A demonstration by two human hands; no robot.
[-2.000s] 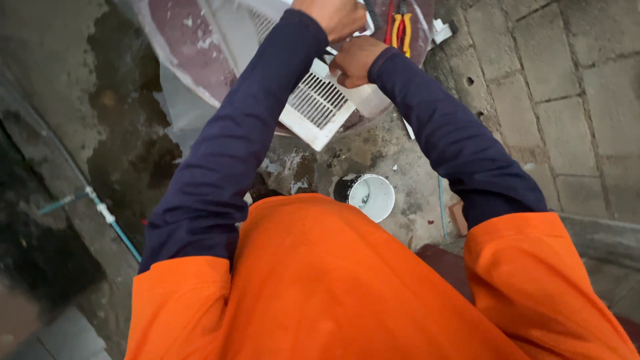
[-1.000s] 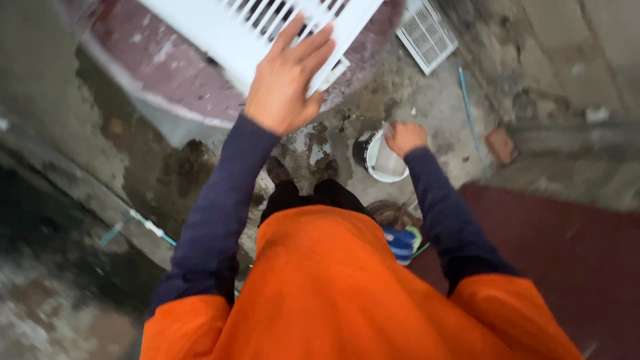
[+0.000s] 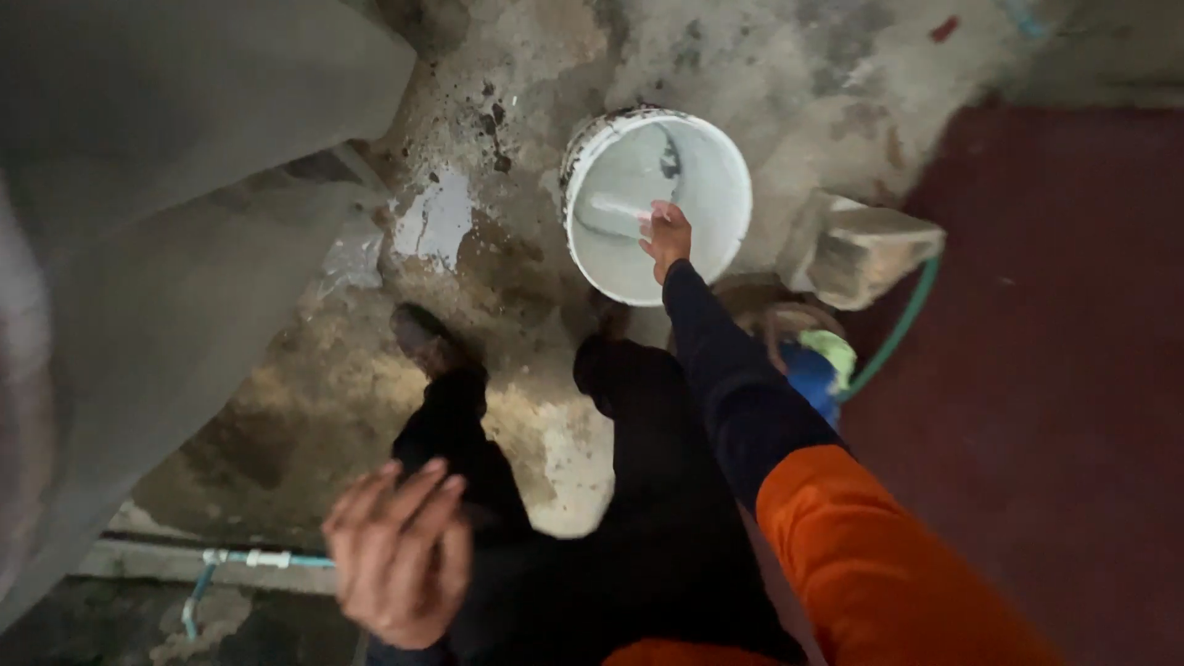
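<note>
A round white plastic bucket (image 3: 717, 199) stands on the wet concrete floor, its outer wall stained dark. My right hand (image 3: 666, 242) reaches over its near rim, the fingers at a pale, translucent thing (image 3: 610, 211) inside; whether they grip it cannot be made out. Low in the picture, my left hand (image 3: 400, 553) is raised over my left leg, blurred, with fingers a little bent and nothing seen in it.
Grey sheeting (image 3: 213, 268) hangs along the left side. A concrete block (image 3: 865, 250), a green hose (image 3: 902, 333) and a blue and pale green bundle (image 3: 821, 365) lie right of my arm, beside a dark red surface (image 3: 1036, 388). Blue pipe (image 3: 305, 561) runs at lower left.
My left hand has come away from the white louvred panel, which is out of view. My right hand, at the bucket's rim a second ago, now reaches over its inside. The view has swung down.
</note>
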